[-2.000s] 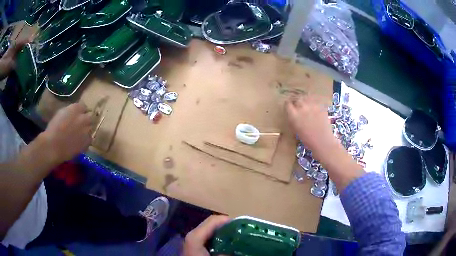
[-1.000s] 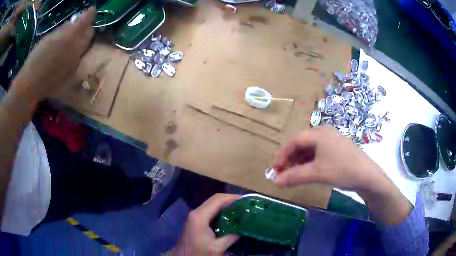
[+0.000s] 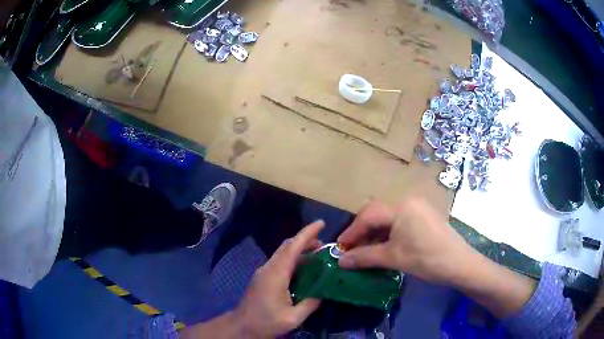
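A glossy green housing point(image 3: 348, 286) is held at the bottom centre, below the bench's front edge. My left hand point(image 3: 275, 291) grips its left side, with the fingers raised along its near-left rim. My right hand point(image 3: 397, 248) pinches a small silver badge point(image 3: 336, 251) with thumb and forefinger, at the housing's upper edge. The fingers partly hide the badge, and I cannot tell whether it is seated. The white glue cup point(image 3: 355, 89) stands on cardboard pads point(image 3: 381, 119) with a pale swab point(image 3: 386, 90) across its rim.
A badge pile point(image 3: 467, 122) lies on cardboard and the white sheet point(image 3: 503, 192). Green housings point(image 3: 559, 175) and a black-handled tool point(image 3: 591, 243) are at right. Another badge pile point(image 3: 222, 36) and stacked housings point(image 3: 102, 23) are upper left. Another person's white clothing point(image 3: 30, 179) and shoe point(image 3: 215, 208) show left.
My right hand went from the badge pile, carrying a badge across the cardboard down to the housing. The view has tilted downward. The other person's hands have left the picture.
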